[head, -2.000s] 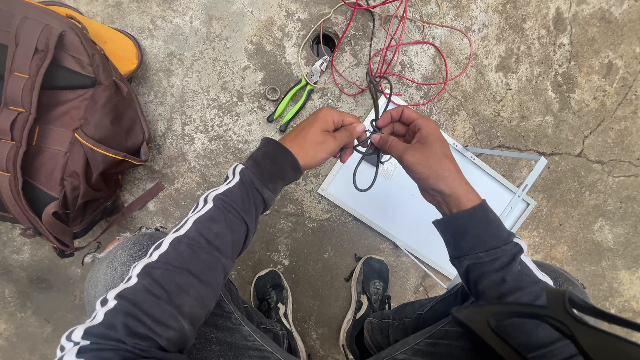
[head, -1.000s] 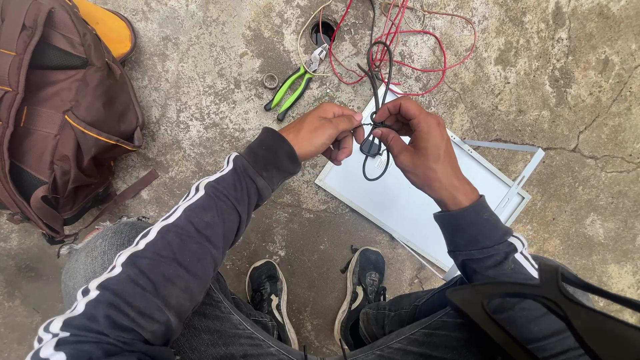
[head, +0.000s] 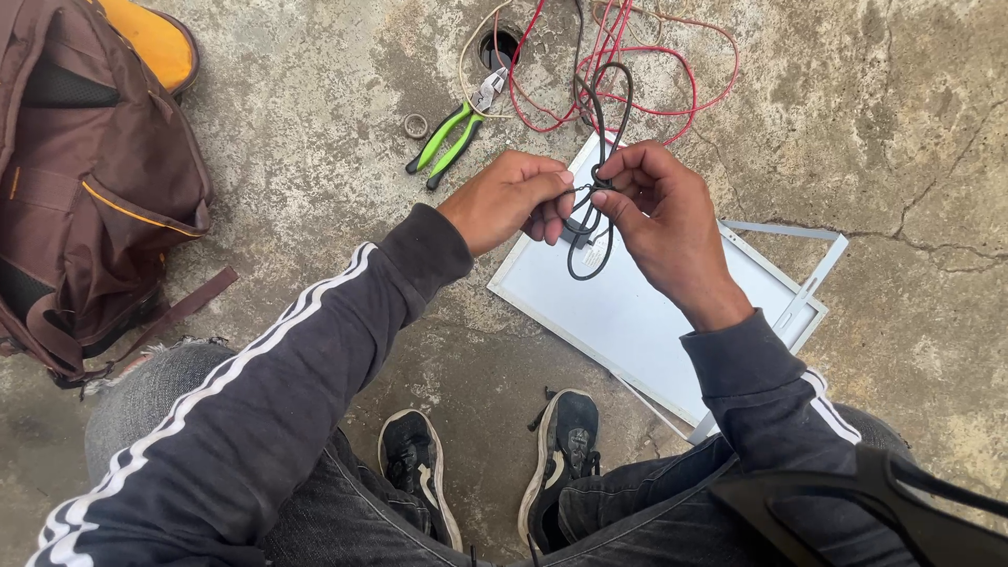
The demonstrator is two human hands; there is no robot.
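A looped black cable [head: 622, 94] hangs bunched between my hands. My right hand [head: 669, 228] pinches the bundle at its middle, thumb against fingers. With thumb and forefinger my left hand [head: 516, 201] grips a thin dark twisted tie or wire end [head: 583, 189] that runs to the bundle. Below them lies a white framed panel [head: 630, 323], tilted on the concrete, with a small black box [head: 579, 234] on its surface, partly hidden by the cable loops. A metal bracket [head: 811, 279] sticks out from the panel's right side.
Green-handled pliers [head: 457, 134] lie beside a small ring [head: 415, 125] and a round hole [head: 501, 47] in the concrete. Red wires [head: 693, 79] sprawl beyond the panel. A brown backpack [head: 102, 181] rests at the left. My shoes [head: 567, 449] are below the panel. A black frame part [head: 835, 504] shows at lower right.
Both hands stay at the cable bundle, with small finger movements. The cable loops have shifted a little in shape.
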